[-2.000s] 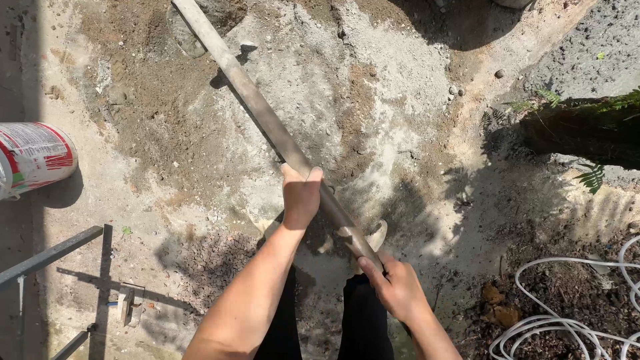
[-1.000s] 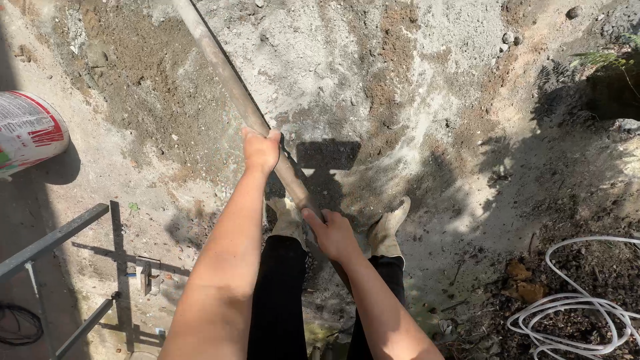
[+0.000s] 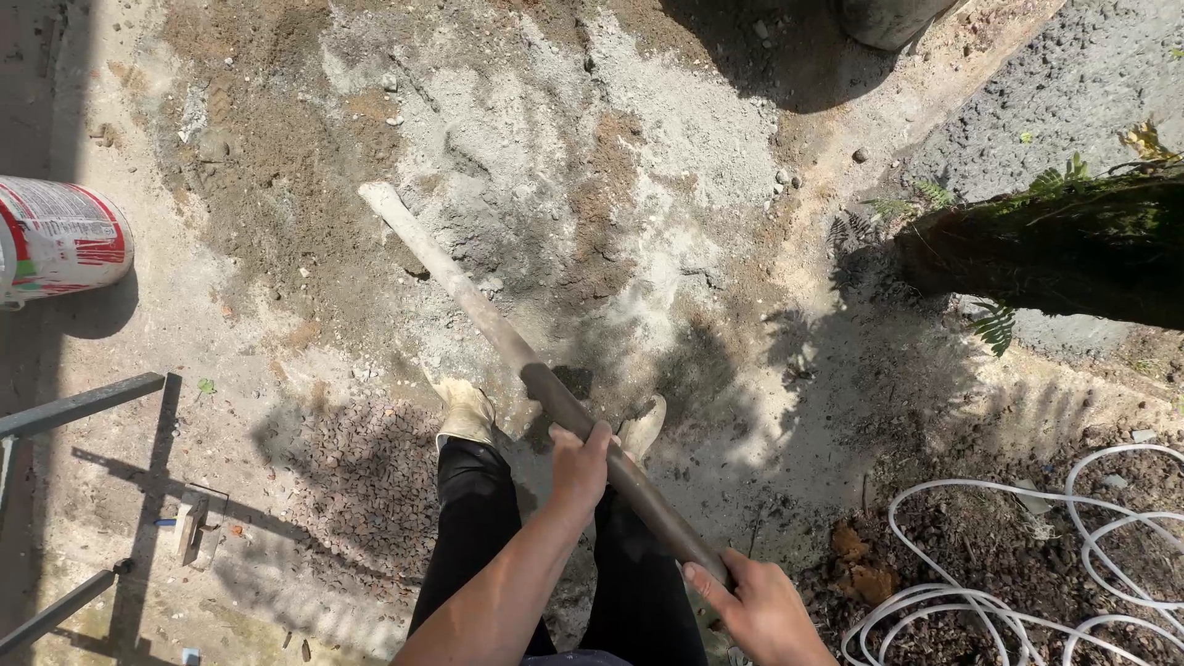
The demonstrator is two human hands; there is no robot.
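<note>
A long pole [image 3: 481,310], pale with dust at its far end and darker toward me, runs slantwise over the ground. My left hand [image 3: 581,462] is closed around its middle, in front of my legs. Lower down, near the close end, my right hand [image 3: 754,597] grips the same pole. The far end lies over a spread of grey powder and brown sand [image 3: 666,203]; a tool head, if there is one, cannot be seen. Pale boots [image 3: 465,410] and black trousers show below my arms.
A white and red bucket [image 3: 69,236] stands at left, above metal bars [image 3: 83,405]. Pebbly ground [image 3: 361,481] lies left of my boots. At right are a mossy trunk [image 3: 1045,245], wet grey mix [image 3: 1045,102] and a coiled white hose [image 3: 971,592]. A dark container [image 3: 888,20] is at top.
The pole's far end, beyond the top edge before, now shows in view. My hands have moved down and to the right with the pole, and sit farther apart than one second ago.
</note>
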